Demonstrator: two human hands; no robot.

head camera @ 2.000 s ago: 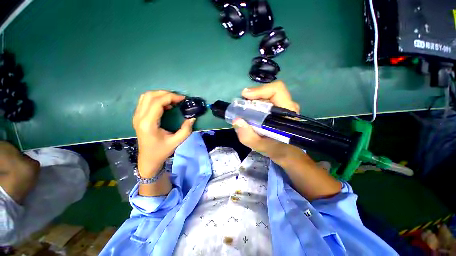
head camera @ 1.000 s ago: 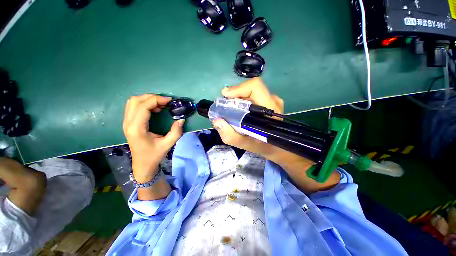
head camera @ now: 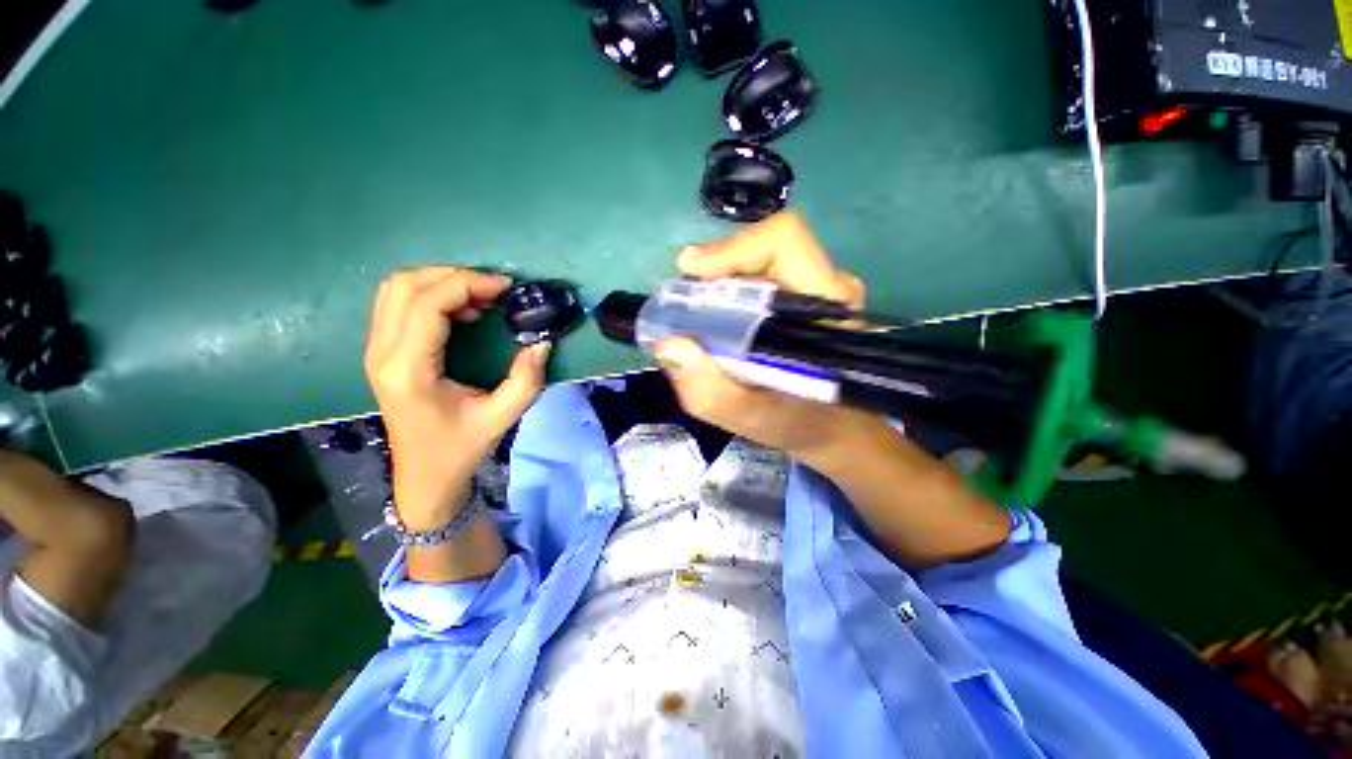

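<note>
My left hand (head camera: 445, 356) holds a glossy black plastic housing (head camera: 540, 312) between thumb and fingers, over the bench near its front edge. My right hand (head camera: 771, 341) holds a thick black glue syringe (head camera: 905, 371) like a pen, around its clear sleeve. The syringe's thin bluish needle points left at the housing's right side; whether it touches is too small to tell. The green adapter (head camera: 1056, 408) at the rear end is blurred.
Several black housings (head camera: 746, 180) lie on the green bench (head camera: 371, 148) beyond my hands. More dark parts (head camera: 42, 319) lie far left. A black controller (head camera: 1238, 67) and white cord (head camera: 1094, 163) are at right. A person's arm (head camera: 67, 519) shows at lower left.
The view has shifted, so the housings and controller sit further left than at first. Since the last earlier frame, the syringe's rear end has swung right and blurred. Both hands keep their holds.
</note>
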